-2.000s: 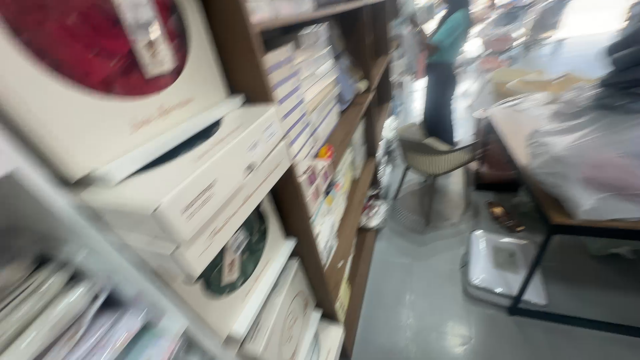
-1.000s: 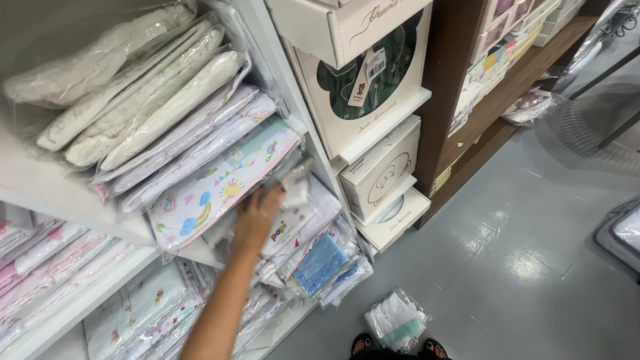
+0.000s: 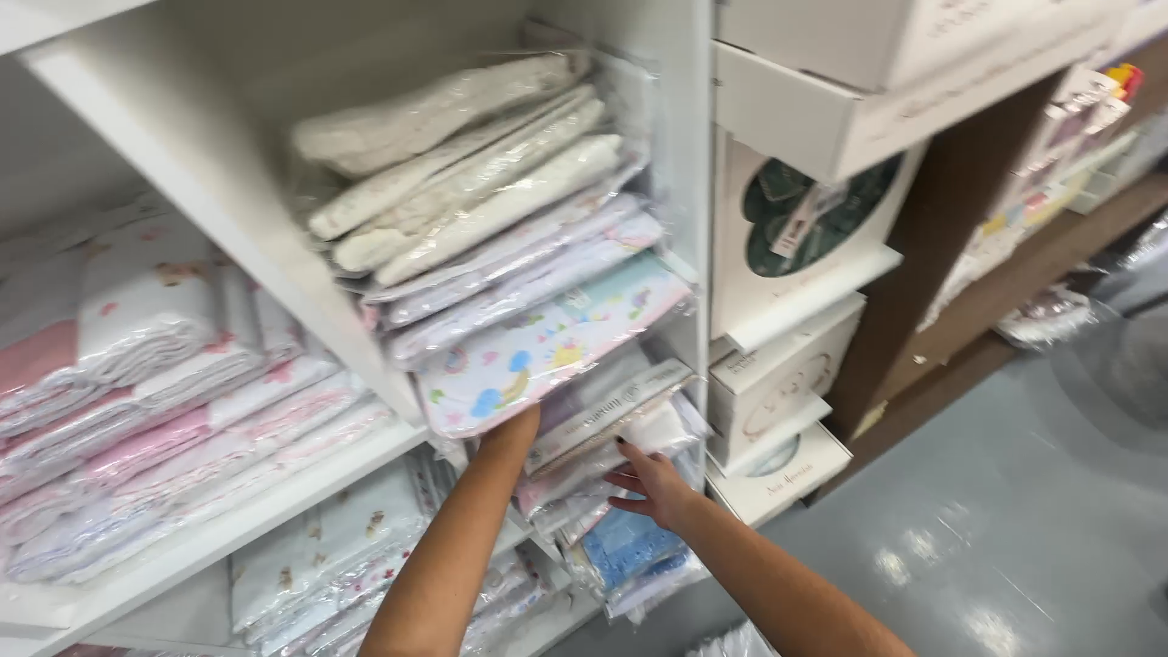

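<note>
On a white shelf lies a stack of cloth goods in clear plastic bags; the rainbow-print packet [image 3: 557, 351] overhangs at its bottom. My left hand [image 3: 516, 429] reaches in beneath that packet, its fingers hidden. My right hand [image 3: 650, 488], fingers spread, is at the front of the lower packets. Nearest it are a white and pink packet with a printed band [image 3: 611, 415] and, below, a blue packet [image 3: 634, 543]. Whether the right fingers press on the plastic is not clear.
Pink and white folded cloths [image 3: 164, 420] fill the left compartment. Boxed goods [image 3: 776, 383] stand right of the white divider [image 3: 684, 137], beside a brown wooden shelf [image 3: 967, 228]. A bagged packet [image 3: 730, 643] lies on the grey floor [image 3: 1004, 511].
The view has moved closer to the stack. A second hand, my right, has come into view at the lower packets. The left hand now goes in under the rainbow-print packet.
</note>
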